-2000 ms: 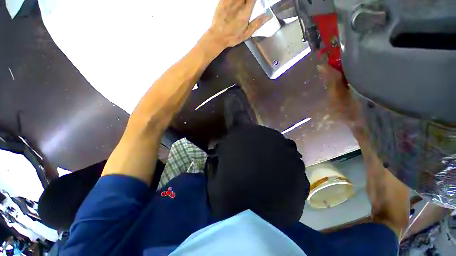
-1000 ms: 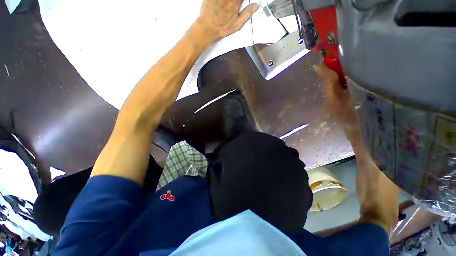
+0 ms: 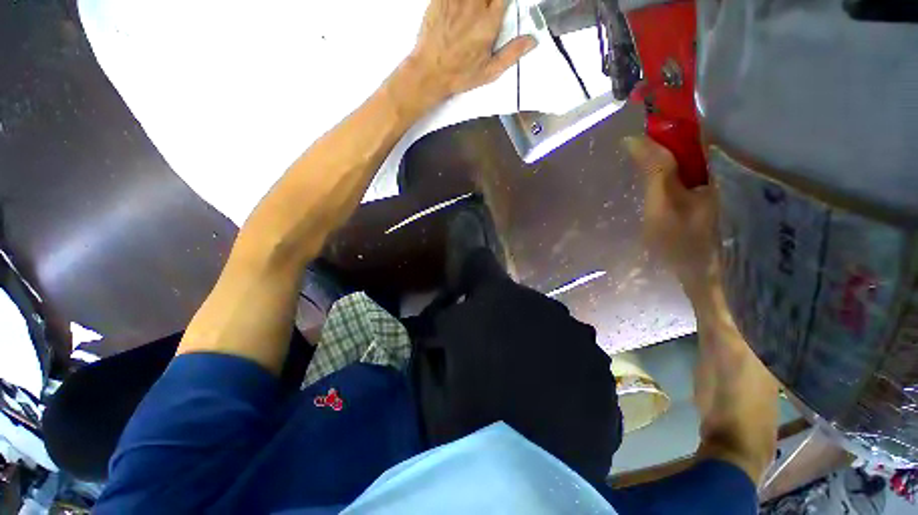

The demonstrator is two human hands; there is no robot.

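Observation:
The grey cutting machine fills the right side, its red bracket facing the paper. Dark upright knife and guard parts stand left of the bracket. The silver base plate lies on the table, partly under the white marker paper. My left hand lies on the paper near the knife, thumb spread, its fingertips cut off by the top edge. My right hand is at the lower end of the red bracket, closed on the machine; the motor body hides most of its fingers.
The dark brown table carries thin white slivers. My bent knee and dark shoe are at the centre. A white tub stands beyond the table's near edge, partly behind my knee. Scraps lie at the lower left and lower right.
The machine has shifted, and the paper has come to cover more of the base plate. My left hand first slid left, then back right. My right hand has stayed with the machine.

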